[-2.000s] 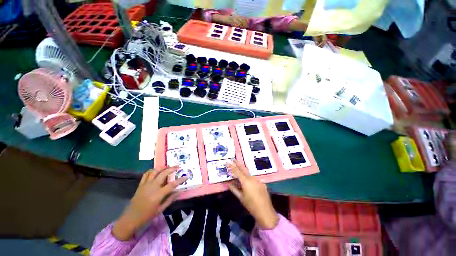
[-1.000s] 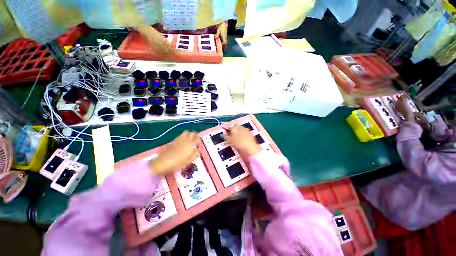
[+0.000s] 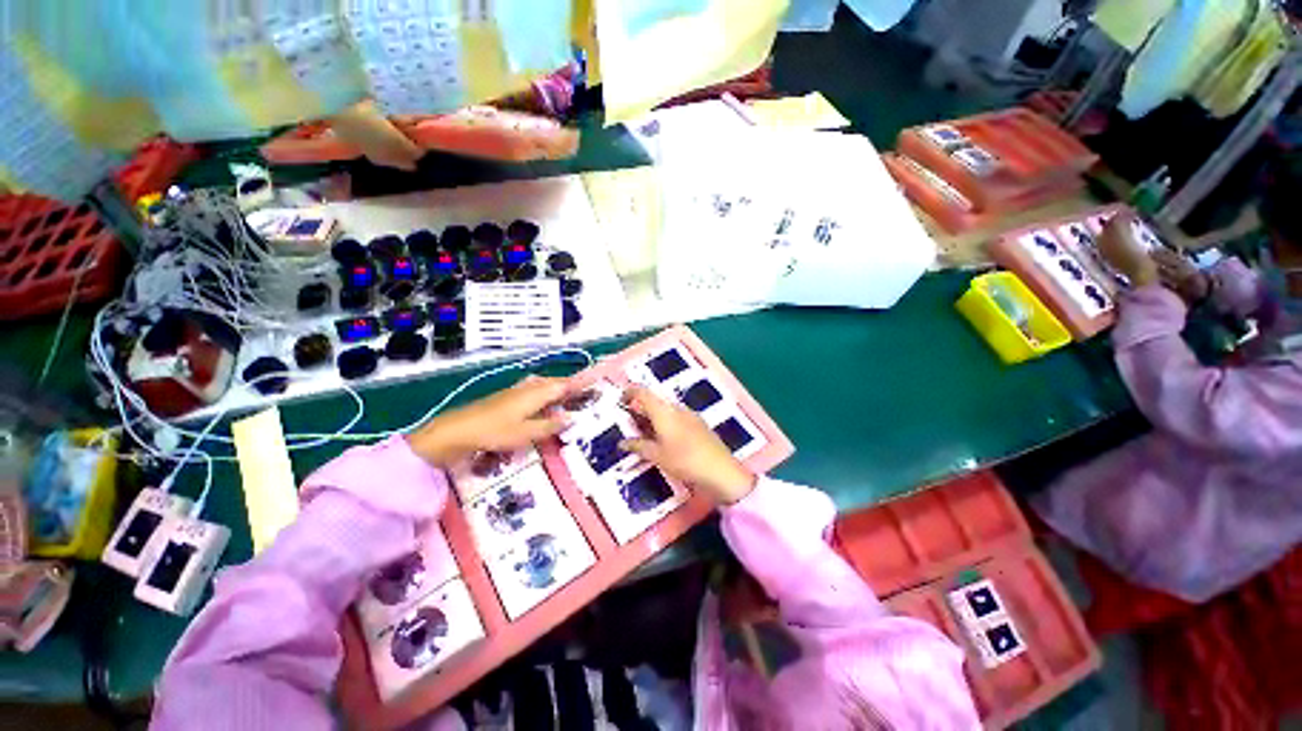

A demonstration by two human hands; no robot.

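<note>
A salmon-pink foam tray (image 3: 526, 607) lies tilted in front of me with pale compact cameras in four columns. The two left columns show round lens sides (image 3: 540, 560); the right column shows dark screens (image 3: 700, 394). In the third column the top camera is lens side up, partly under my fingers. My right hand (image 3: 683, 446) grips the edge of the middle camera (image 3: 603, 449), which sits slightly askew, screen up. My left hand (image 3: 500, 423) reaches over the second column, fingertips at the top camera of the third; whether it grips it is unclear.
White board with black lit units (image 3: 404, 303) and tangled white cables (image 3: 129, 336) behind. White carton (image 3: 785, 229) at back. Pale yellow strip (image 3: 266, 471) and paired cameras (image 3: 167, 550) left. Yellow bin (image 3: 1014, 317) and a co-worker's sleeve (image 3: 1178, 379) right. Compartment tray (image 3: 935, 536) lower right.
The view has shifted. The third column's top camera, screen up before, now shows its lens side. My right hand has moved from the top of that column down to its middle camera.
</note>
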